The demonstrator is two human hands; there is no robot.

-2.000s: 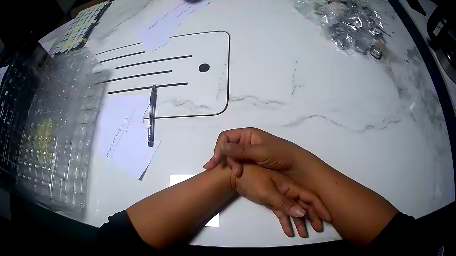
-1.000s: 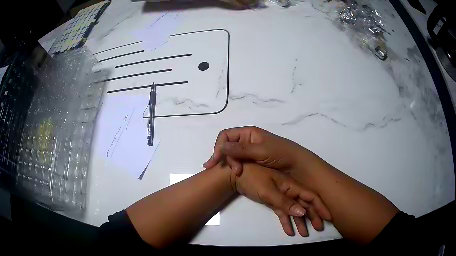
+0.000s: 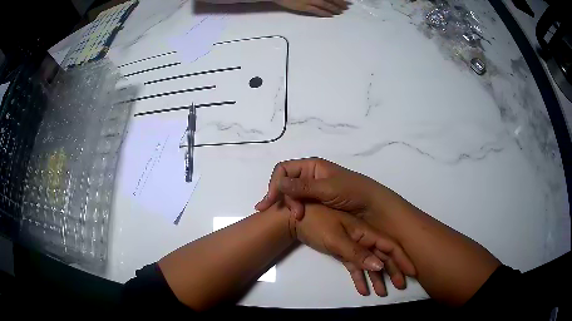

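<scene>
My left hand (image 3: 348, 241) lies empty on the white marble-look table, its fingers apart and pointing to the lower right. My right hand (image 3: 317, 188) is closed around my left wrist. A slim pen (image 3: 190, 144) lies to the left of my hands, touching neither. It lies partly over the right side of a pale written sheet (image 3: 147, 166) and crosses a printed line on the table. A second pale sheet (image 3: 202, 44) lies farther back, at the far side of the printed pattern.
Clear plastic trays (image 3: 75, 182) are stacked at the left. A yellowish gridded sheet (image 3: 100, 34) is behind them. Small clear pieces (image 3: 455, 25) lie at the far right, one piece (image 3: 478, 65) nearer. Another person's hand (image 3: 317, 6) rests at the far edge. A dark-handled object is at the right.
Another person's forearm and hand have come in at the far edge. The pile of clear pieces at the far right has shrunk and shifted back. My hands and the pen have not moved.
</scene>
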